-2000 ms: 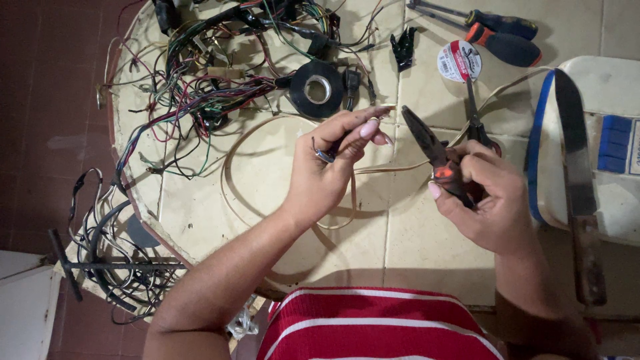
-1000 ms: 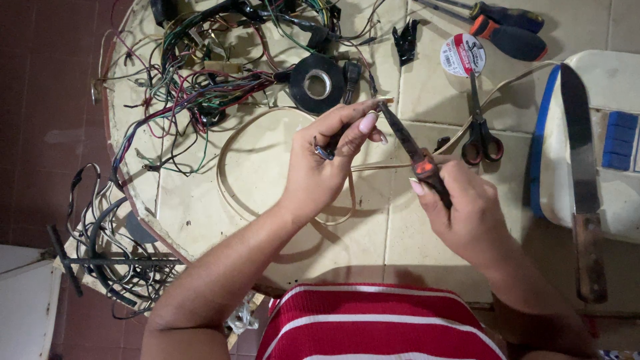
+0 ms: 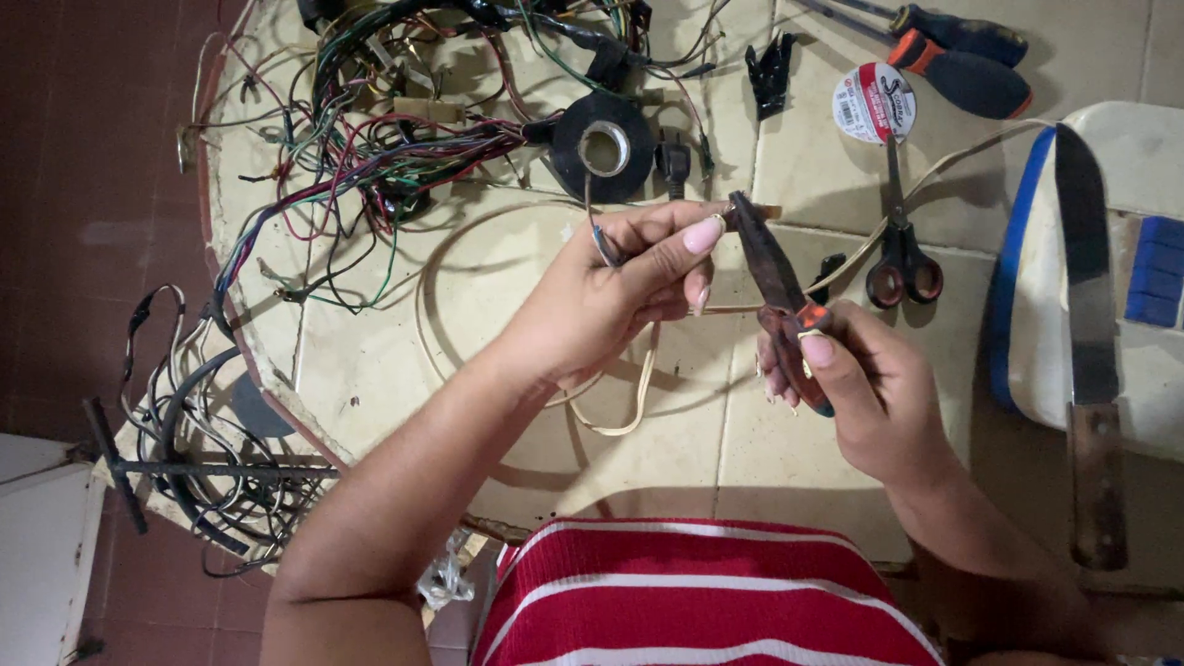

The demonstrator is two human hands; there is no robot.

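Observation:
My left hand (image 3: 629,277) pinches a small dark end piece, perhaps of wire, between thumb and forefinger; a short wire (image 3: 601,242) also shows at its fingers. In my right hand (image 3: 860,379) is a pair of long-nose pliers (image 3: 770,264), whose tips touch or nearly touch the piece at the left fingertips. Whether the jaws grip it is unclear. A cream two-core cable (image 3: 430,277) loops on the table under the left hand. Just above that hand lie a roll of black electrical tape (image 3: 624,139) and a black power plug (image 3: 673,159).
Bundled coloured wires (image 3: 407,166) cover the table's upper left. Scissors (image 3: 897,231), a round labelled disc (image 3: 865,102) and screwdrivers (image 3: 971,79) lie at upper right. A large knife (image 3: 1091,324) rests across a white and blue container (image 3: 1027,250). More cables (image 3: 213,444) lie beyond the tiled edge.
The pliers have moved left from the scissors to the left fingertips since the first frame, and the scissors show fully now. The left hand has stayed nearly in place.

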